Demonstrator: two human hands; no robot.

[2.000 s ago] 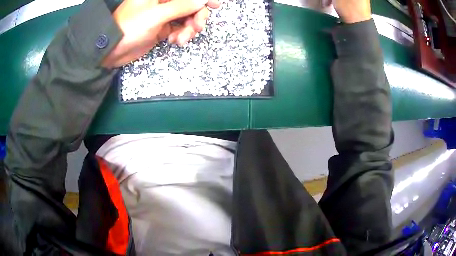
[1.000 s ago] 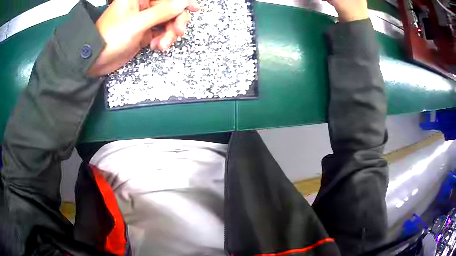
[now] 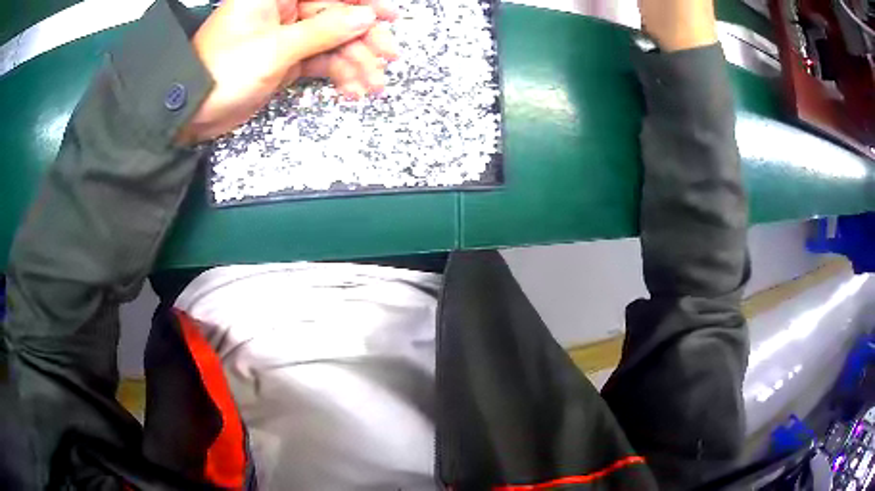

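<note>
A flat black tray full of small silver-white metal parts lies on the glossy green bench. My left hand is bare and held over the tray's upper left part, palm partly turned up, with the fingers loosely curled. Whether small parts lie between its fingertips cannot be told. My right hand is cut off by the top edge; only the wrist and the back of it show beyond the bench, at the metal rail. Its fingers are out of the picture.
A silver-white guide rail runs along the bench's far side. A dark red fixture stands at the far right. Blue plastic items show below the bench at the right.
The left hand's fingers have spread a little since a second ago. The right hand has moved slightly further up out of the picture. The view has shifted slightly.
</note>
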